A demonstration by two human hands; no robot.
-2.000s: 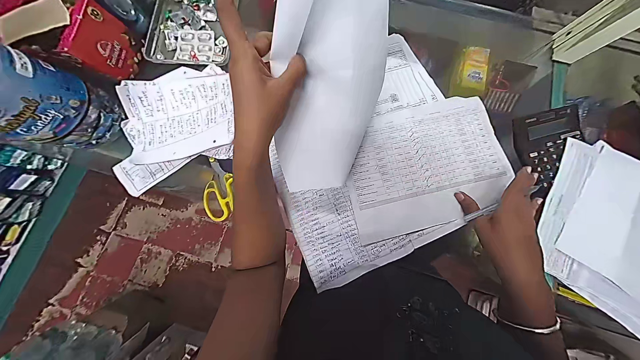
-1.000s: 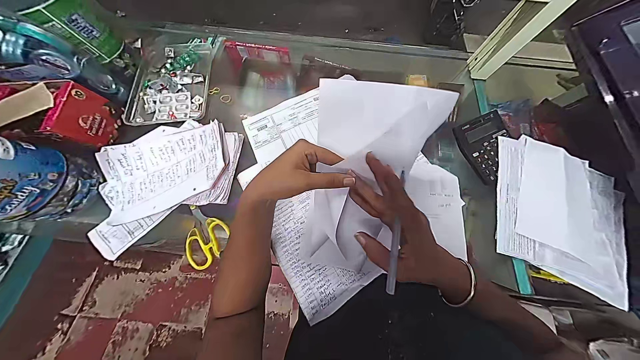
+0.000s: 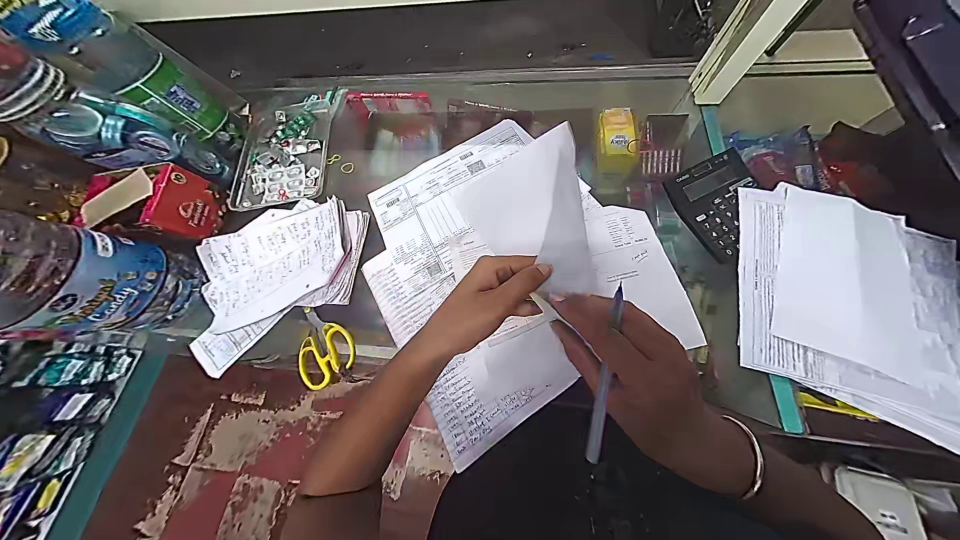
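Observation:
My left hand (image 3: 487,307) pinches the lower edge of a folded white sheet (image 3: 551,217) between thumb and fingers. Against the same edge, my right hand (image 3: 645,375) grips the paper and also keeps a pen (image 3: 602,405) between its fingers, tip pointing up. Under both hands lie handwritten sheets (image 3: 480,412) and a printed form (image 3: 427,202), overlapping on the glass counter. Another sheet with a little writing (image 3: 637,262) lies to the right of the folded one. Parts of the lower papers are hidden by my hands.
Left are a stack of handwritten slips (image 3: 274,262), yellow-handled scissors (image 3: 326,356), a plastic tray of small packs (image 3: 281,161), a red box (image 3: 180,199) and plastic jars (image 3: 97,277). Right are a black calculator (image 3: 709,199) and a paper stack (image 3: 847,277). A yellow box (image 3: 616,142) shows near the back.
Two seconds ago my left hand held the sheet raised and my right hand was apart at the papers' right edge. Now both hands meet at the folded sheet, its raised part lower than then.

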